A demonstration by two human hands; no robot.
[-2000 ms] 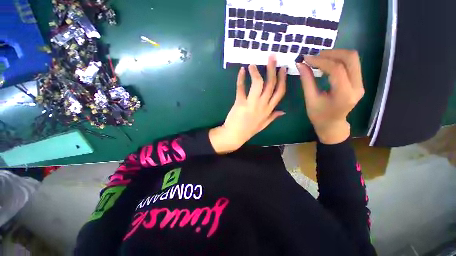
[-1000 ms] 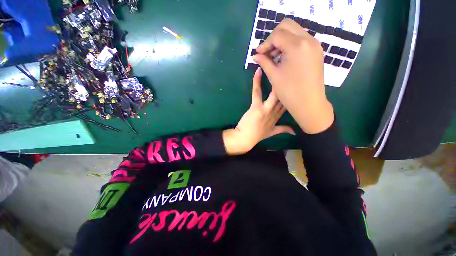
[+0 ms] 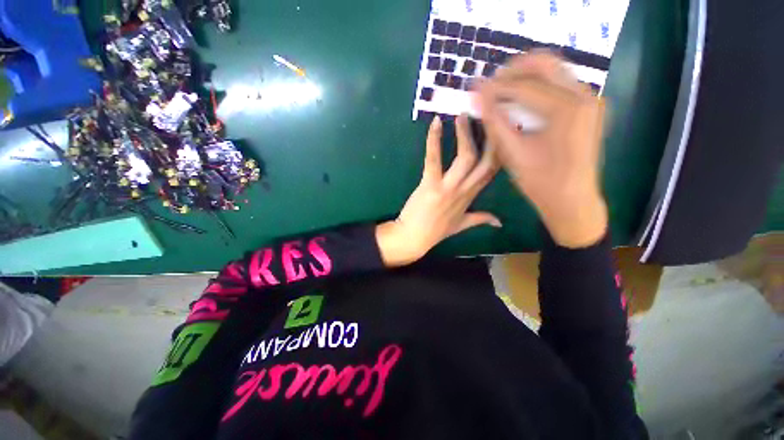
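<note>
A white backing sheet (image 3: 563, 19) with blue print lies on the dark green bench. Small black pads (image 3: 446, 64) sit on it in rows. My left hand (image 3: 447, 193) rests flat with spread fingers at the sheet's near edge, over the black strip (image 3: 425, 115). My right hand (image 3: 550, 137) is above the sheet and blurred, thumb and fingertips close together. It hides part of the pads. Whether something is between its fingertips cannot be told.
A tangled heap of wired circuit boards (image 3: 168, 112) lies at the left. A blue plastic block (image 3: 52, 60) is upper left, a pale green bar (image 3: 82, 245) near the left edge. A small yellow piece (image 3: 290, 64) lies mid-table. Black foam sheets (image 3: 731, 129) stand at the right.
Since one second ago, my right hand has moved right from the sheet's left end and uncovered pads there. My left hand stays at the near edge. The whole view has shifted slightly.
</note>
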